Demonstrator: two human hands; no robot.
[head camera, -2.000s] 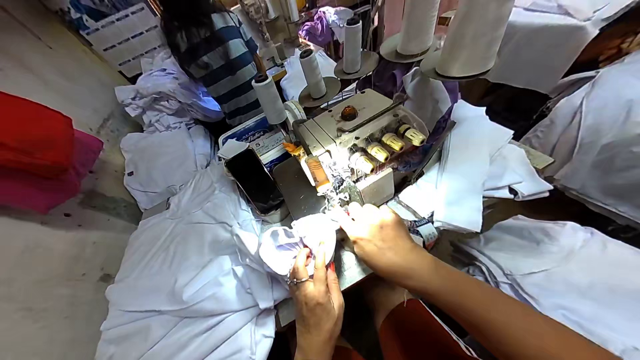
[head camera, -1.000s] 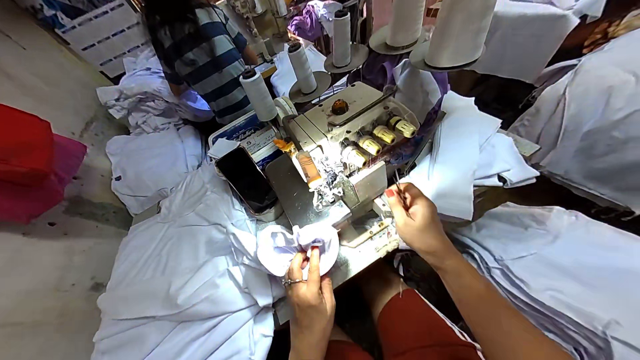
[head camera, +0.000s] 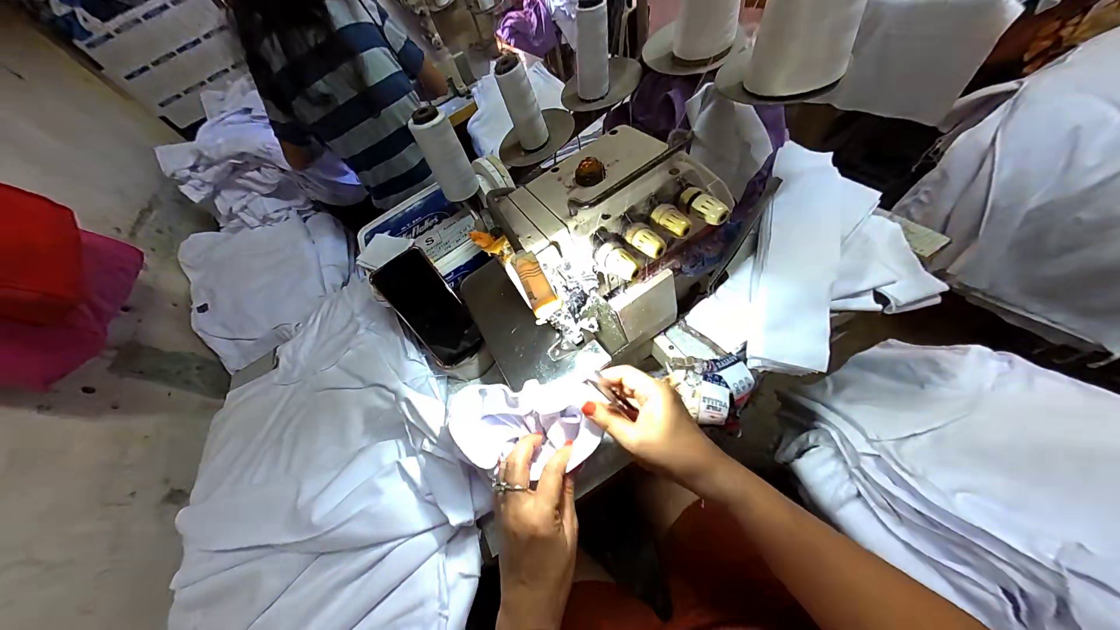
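Observation:
A gathered white fabric piece (head camera: 516, 420) lies in front of an overlock sewing machine (head camera: 604, 210), near its lit presser foot area. My left hand (head camera: 535, 507), with a ring on it, grips the lower edge of this fabric. Between the thumb and fingers of my right hand (head camera: 643, 420) is a small dark metal tool (head camera: 616, 395), perhaps tweezers or thread snips; its tip points at the fabric's upper right edge. The machine bears several yellow tension dials (head camera: 669, 220), and cones of white thread (head camera: 443, 156) stand behind it.
A smartphone (head camera: 427, 306) lies left of the machine plate. White garments (head camera: 324, 472) spread over the left side; more white cloth is stacked (head camera: 971, 455) at the right. Cut white panels (head camera: 796, 262) lie beside the machine. A person in a striped shirt (head camera: 359, 87) is beyond the table.
My right hand, off to the right of the fabric one second ago, has moved left to its edge. My left hand stays on the fabric throughout.

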